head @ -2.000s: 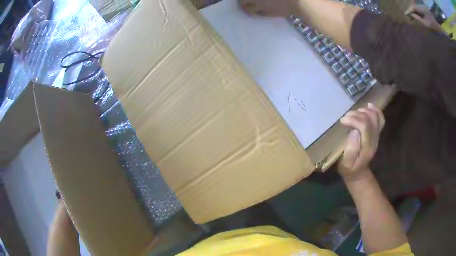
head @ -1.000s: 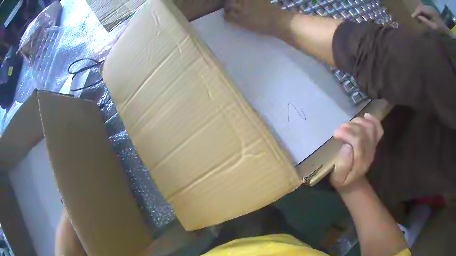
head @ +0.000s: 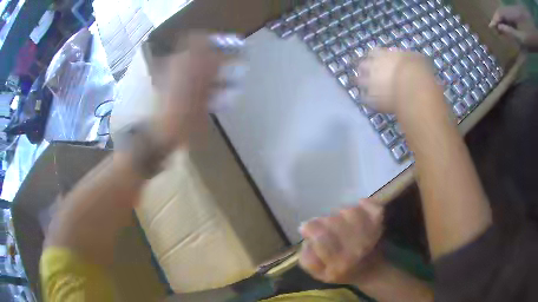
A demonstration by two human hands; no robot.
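Note:
An open brown carton (head: 233, 197) is in front of me. Inside it, a white sheet (head: 277, 118) lies partly covered by tight rows of small shiny metal parts (head: 466, 65) on the right. My left hand (head: 192, 88), blurred, is over the carton's left side with a few shiny pieces at its fingers, which look like the same metal parts. My right hand (head: 342, 242) grips the carton's near rim. Its fingers are curled over the edge.
Another person's hand (head: 383, 76) reaches over the parts. A further hand (head: 513, 23) is at the far right edge. A second carton (head: 35, 177) stands at left, behind my left arm. Clear plastic (head: 79, 88) lies at back left.
My left hand has come up from the left carton to the right-hand one with shiny pieces. The other person's hand has moved right onto the rows. More rows show.

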